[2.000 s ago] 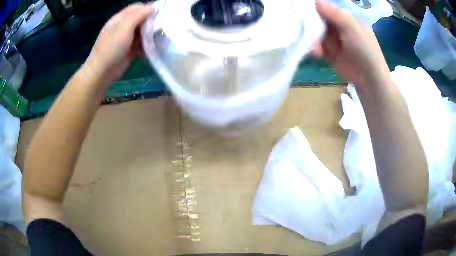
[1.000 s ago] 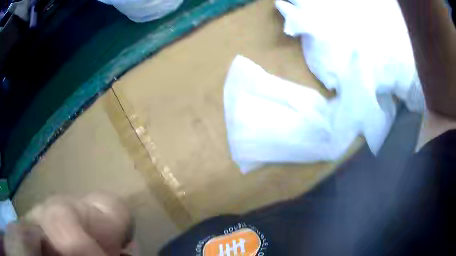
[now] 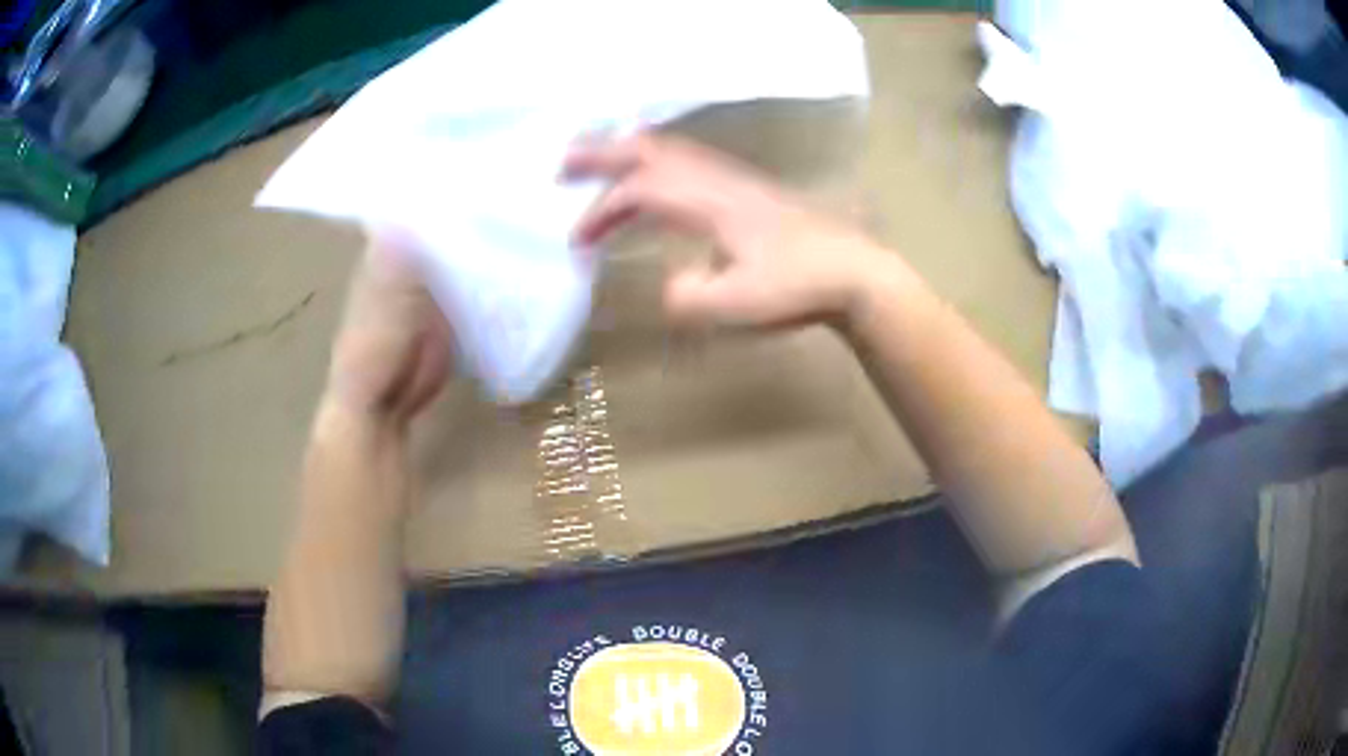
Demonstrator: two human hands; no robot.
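Note:
A flat white protective bag (image 3: 488,133) is lifted over the back middle of the cardboard bench cover (image 3: 739,428), its lower corner hanging down. My left hand (image 3: 396,332) is blurred and grips the bag's edge at its left side. My right hand (image 3: 739,244) is blurred, with fingers apart, at the bag's right side. Its fingertips overlap the bag's edge, and no grip shows. A large crumpled heap of white bags (image 3: 1168,207) lies at the right of the bench.
More white material (image 3: 45,384) lies at the bench's left edge. The dark green conveyor belt (image 3: 318,37) runs beyond the green bench edge. A clear rounded unit (image 3: 111,89) stands at the upper left, near a green object (image 3: 42,177).
The white bag that lay beside the heap is no longer there; a bag is now up at the back middle. Both hands are over the bench. The unit held two seconds ago is out of view.

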